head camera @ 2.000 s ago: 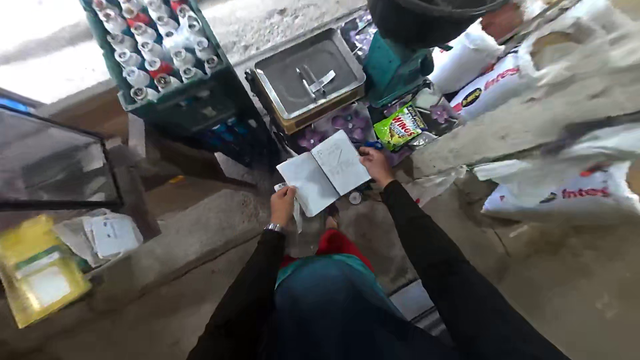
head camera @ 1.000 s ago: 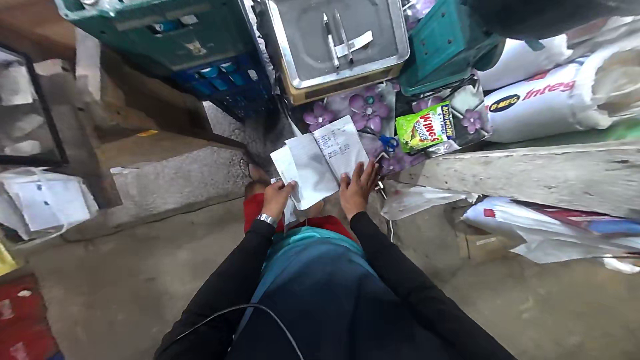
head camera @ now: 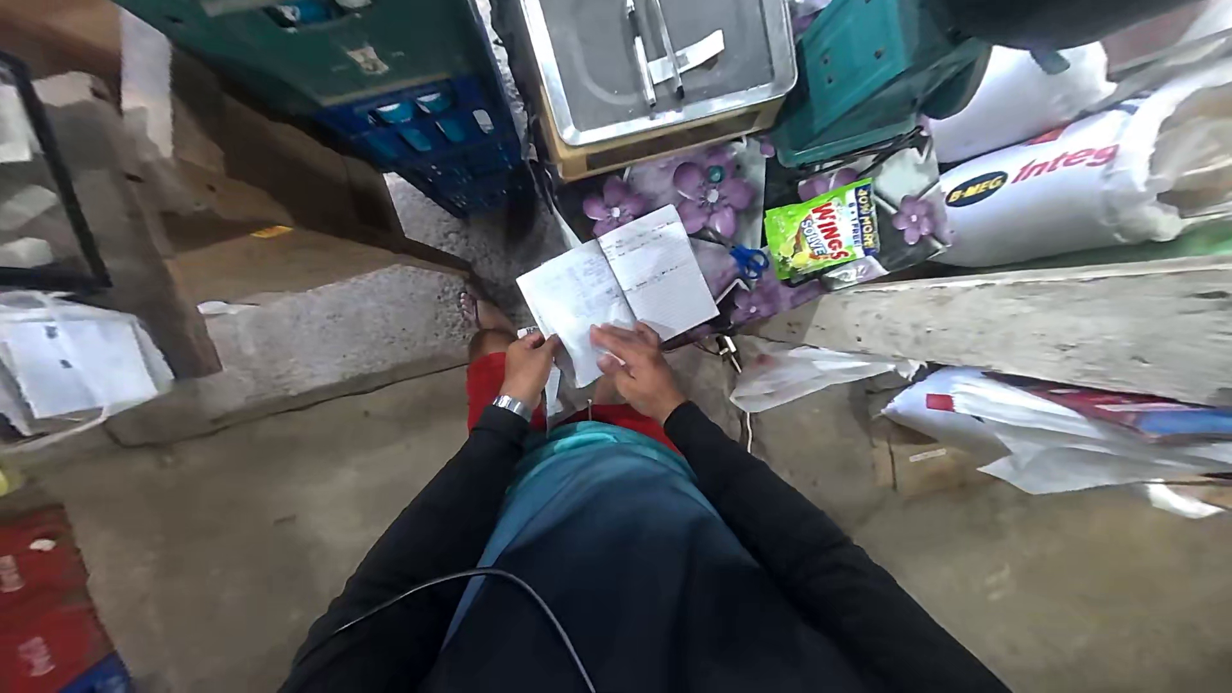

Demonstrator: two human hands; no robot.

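Observation:
An opened notebook (head camera: pixel 621 284) with handwriting on its pages lies in front of me, over the edge of a flower-patterned surface. My left hand (head camera: pixel 529 366) grips its lower left corner between thumb and fingers. My right hand (head camera: pixel 640 369) rests on the lower part near the fold, fingers spread; whether it also grips a page I cannot tell. Beyond the notebook, a metal tray (head camera: pixel 597 91) holds two pens and a paper strip. Blue-handled scissors (head camera: pixel 749 262) and a green Wings packet (head camera: pixel 818 234) are to the right of the notebook.
A green crate (head camera: pixel 366 58) stands above a blue crate (head camera: pixel 462 144) at the upper left. White sacks (head camera: pixel 1049 183) lie at the right behind a pale ledge (head camera: pixel 1039 322). A plastic bag (head camera: pixel 818 373) hangs below the ledge. Red crates (head camera: pixel 43 597) are at the lower left.
My right hand has moved from the notebook's right edge onto its lower part near the fold. The left hand keeps its hold. The view has shifted.

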